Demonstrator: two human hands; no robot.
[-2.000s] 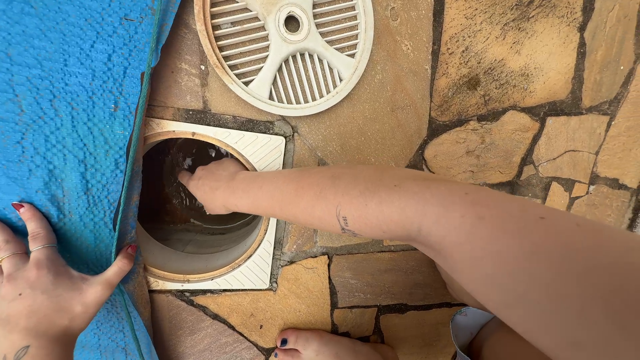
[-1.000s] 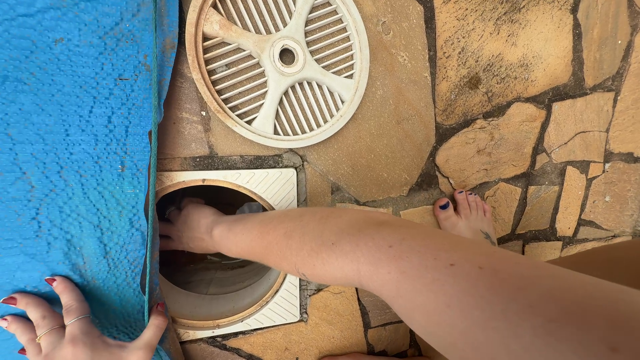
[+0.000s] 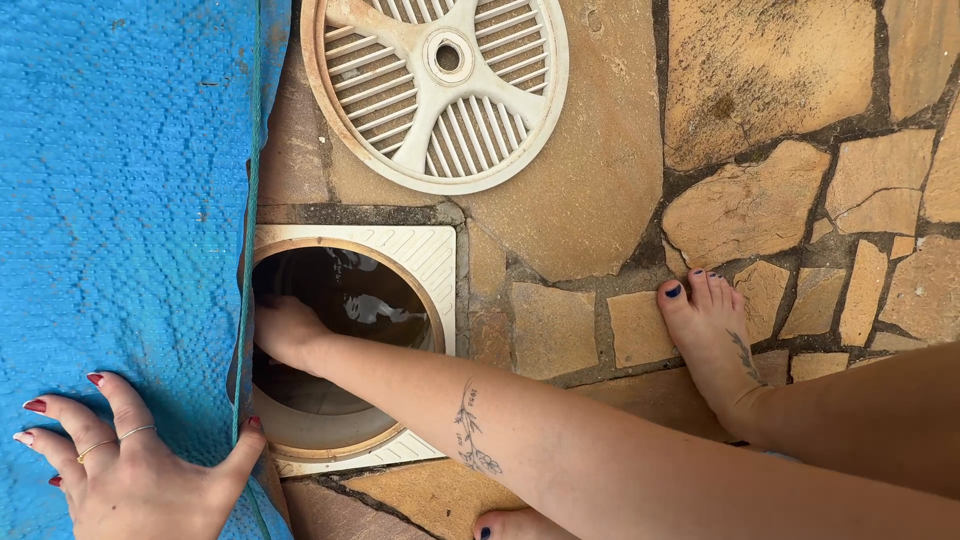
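My right hand (image 3: 289,334) reaches down into the round opening of a pool skimmer well, over dark water (image 3: 375,300). Its fingers are hidden under the edge of a blue tarp, so what they touch does not show. A square white plastic frame (image 3: 439,262) surrounds the opening. My left hand (image 3: 150,480) lies with fingers apart on the blue tarp (image 3: 127,187), its thumb at the green cord (image 3: 251,225) along the tarp's edge. Above the opening, a round white slotted plastic lid (image 3: 439,90) rests on the stone paving.
Irregular stone paving (image 3: 750,202) with dark joints surrounds the frame. The wearer's bare foot (image 3: 712,330) stands right of the opening, and toes of the other foot (image 3: 510,525) show at the bottom edge. The tarp covers the frame's left side.
My right hand has moved left inside the opening, from near its middle to under the tarp's edge. A foot now stands on the paving at the right.
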